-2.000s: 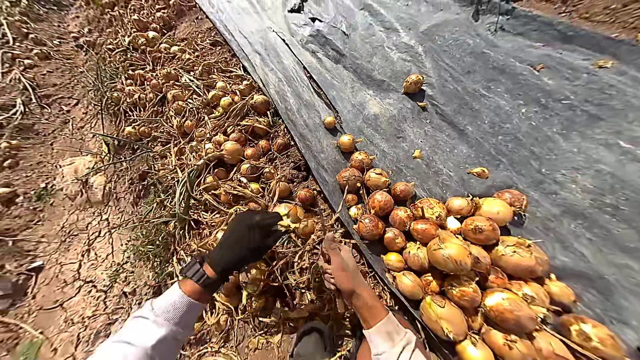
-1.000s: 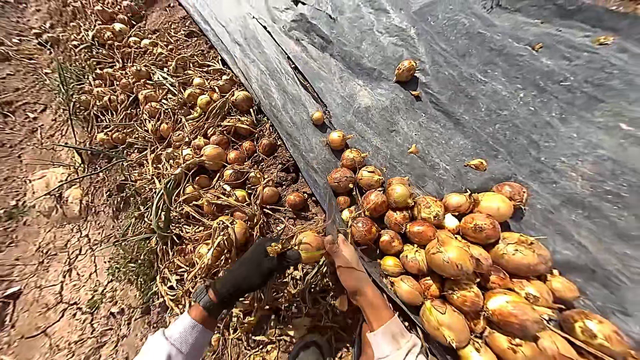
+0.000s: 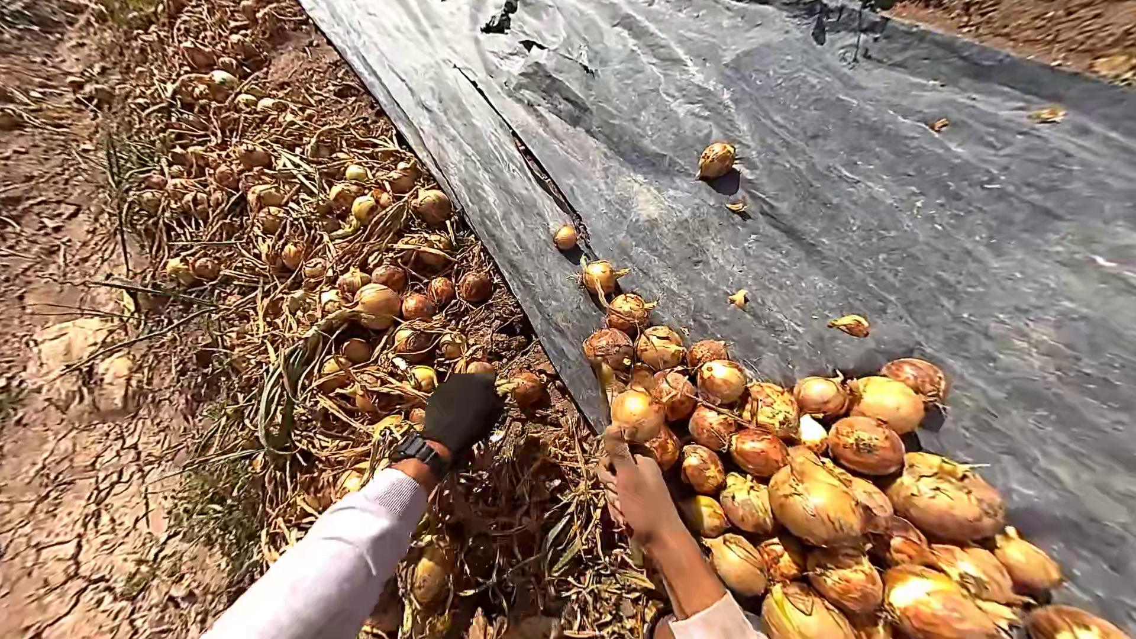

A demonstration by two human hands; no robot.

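My left hand [image 3: 463, 413], in a black glove, is at the edge of the onion row. Its fingertips meet the stalk of a small brown onion [image 3: 528, 389] on the soil; their grip is hidden. My bare right hand [image 3: 635, 488] is curled at the near edge of the dark plastic sheet [image 3: 843, 222]. A slim tool [image 3: 605, 386], its kind unclear, projects beyond its fingers. Just above that hand, a golden onion [image 3: 636, 414] rests against the pile of onions [image 3: 816, 497] on the sheet.
Many onions with dry tops [image 3: 377, 304] lie along the left side of the sheet. A single onion [image 3: 716, 161] and scraps of skin sit farther up it. A slit [image 3: 541, 173] runs through the plastic. Cracked soil [image 3: 80, 532] borders the row.
A second ago my left hand held a golden onion beside my right hand; it is now at another onion, farther left. A golden onion now rests at the pile's left edge.
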